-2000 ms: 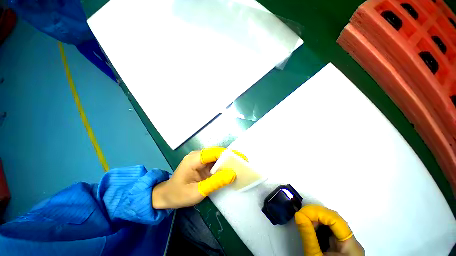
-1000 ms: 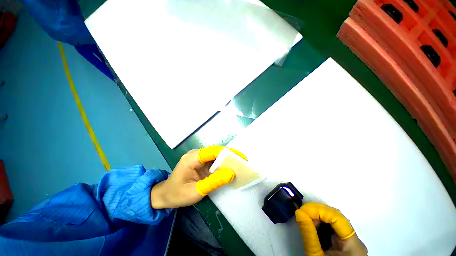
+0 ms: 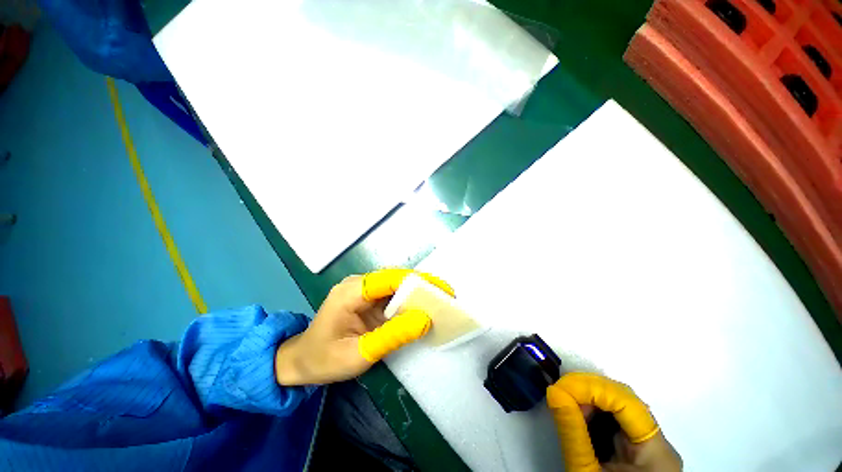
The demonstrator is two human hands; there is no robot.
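Note:
A black octagonal watch-like device (image 3: pixel 523 372) lies glossy face up on the white foam mat (image 3: pixel 628 249), with a bright glint near its top. My left hand (image 3: pixel 355 330), in yellow finger cots, holds a cream flat pad (image 3: pixel 438 315) between thumb and fingers, left of the device. My right hand (image 3: pixel 605 419), also in yellow cots, is cut off by the bottom edge. Its thumb and index tips meet at the device's lower right corner. Whether they grip it or a thin film is unclear. Something dark shows inside the curl of these fingers.
A second white sheet (image 3: pixel 305 120) lies further left with a translucent film (image 3: pixel 443 46) on it. Clear scraps (image 3: pixel 452 195) lie on the green gap between sheets. Stacked orange-red foam trays (image 3: pixel 739 120) with black units stand at right. A person's blue sleeve (image 3: pixel 102 37) is at top left.
The view has shifted slightly, with the trays and sheets a little higher in the picture. Both hands keep nearly the same pose and the device stays under the right fingertips.

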